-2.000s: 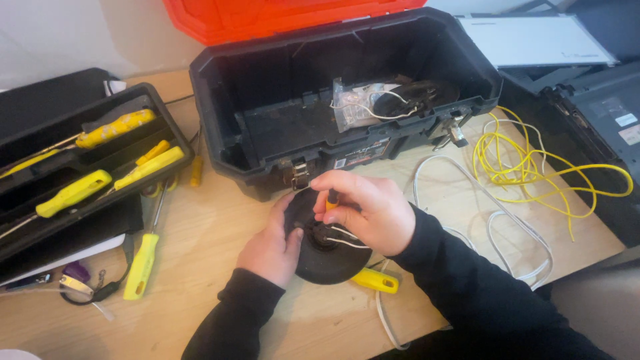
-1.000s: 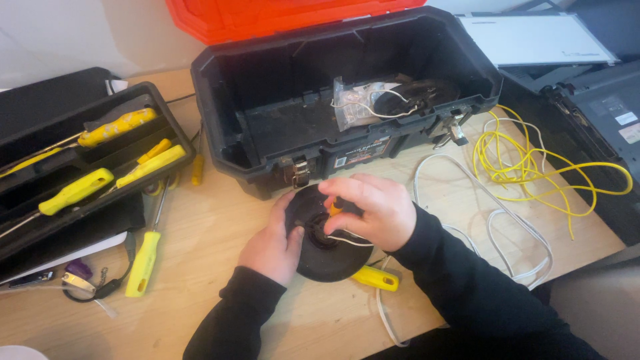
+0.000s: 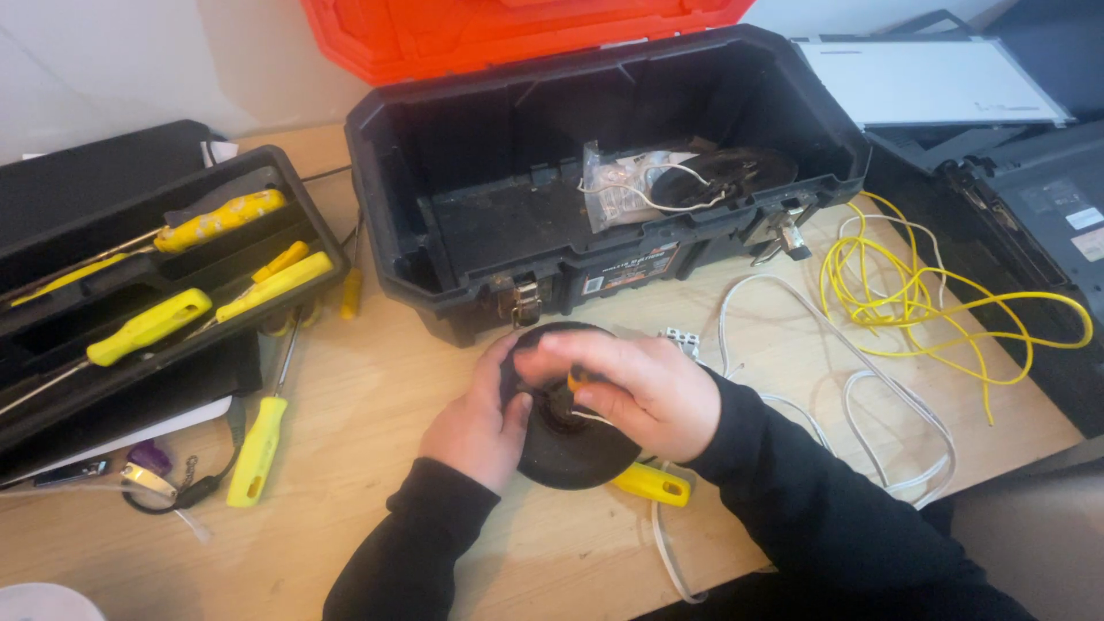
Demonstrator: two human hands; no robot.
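Note:
A round black plastic base (image 3: 573, 453) lies flat near the middle of the wooden table. My left hand (image 3: 479, 418) grips its left rim, the thumb resting on top. Above its centre, the fingers of my right hand (image 3: 642, 388) are closed around a small tool with an orange handle (image 3: 582, 378); its tip is hidden. A short white wire (image 3: 593, 417) comes out of the base beneath my right fingers. Partly under the base's lower right edge lies a yellow-handled tool (image 3: 654, 485). A white terminal block (image 3: 681, 341) sits just behind my right hand.
Behind my hands stands an open black toolbox (image 3: 509, 233) holding a plastic bag (image 3: 612, 194) and another round black part (image 3: 750, 177). On the left are a tray of screwdrivers (image 3: 315, 207) and a loose yellow screwdriver (image 3: 259, 453). White cable (image 3: 819, 315) and yellow wire (image 3: 914, 302) lie right.
My right hand's fingers have shifted and spread over the orange-handled tool at the base's centre. My left hand stays on the rim.

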